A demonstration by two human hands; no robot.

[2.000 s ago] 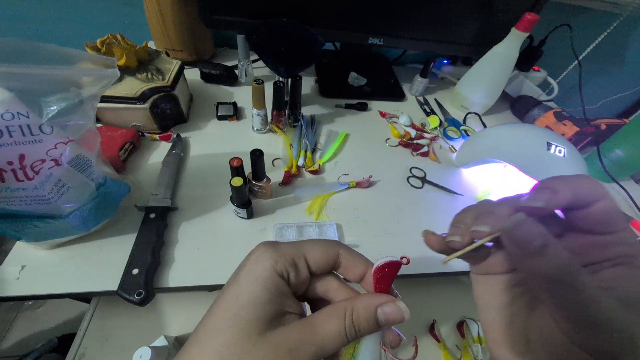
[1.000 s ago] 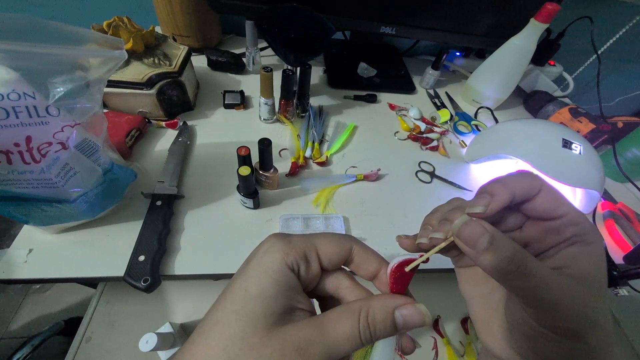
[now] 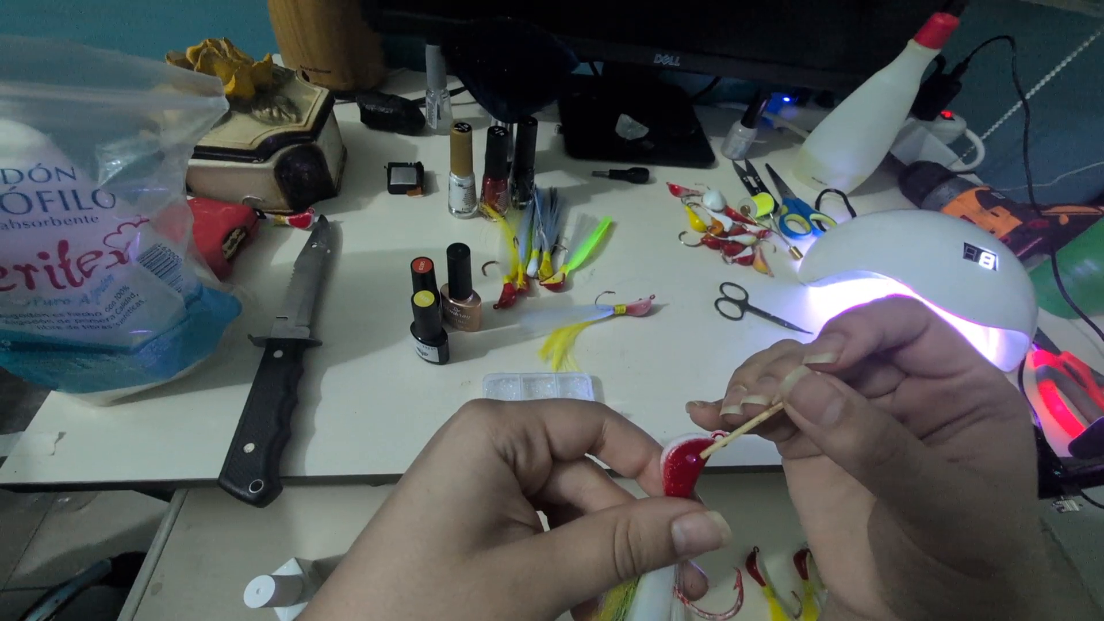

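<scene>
Between the thumb and fingers of my left hand (image 3: 552, 509) is a fishing jig with a glossy red and white head (image 3: 684, 466); its large hook (image 3: 733, 595) and pale and yellow-green skirt hang below, partly hidden. My right hand (image 3: 888, 440) pinches a thin wooden stick (image 3: 746, 427), whose tip touches the red head near its line eye. Behind my right hand a white curing lamp (image 3: 918, 250) glows violet-white. A clear compartment tray (image 3: 536, 386) lies just beyond my left hand. Past it lies a pink-headed jig (image 3: 634, 307) with a white and yellow skirt.
A large knife (image 3: 280, 371) lies left, beside a plastic bag of cotton (image 3: 95, 224). Nail polish bottles (image 3: 461, 289), feathered jigs (image 3: 539, 241), small scissors (image 3: 750, 309) and a pile of painted jig heads (image 3: 729, 228) are on the white table. More jigs (image 3: 759, 578) are low at right.
Two seconds ago the stick was apart from the jig; my right hand has since moved left to it, and the stick's tip now touches the red head. My left hand still holds the jig.
</scene>
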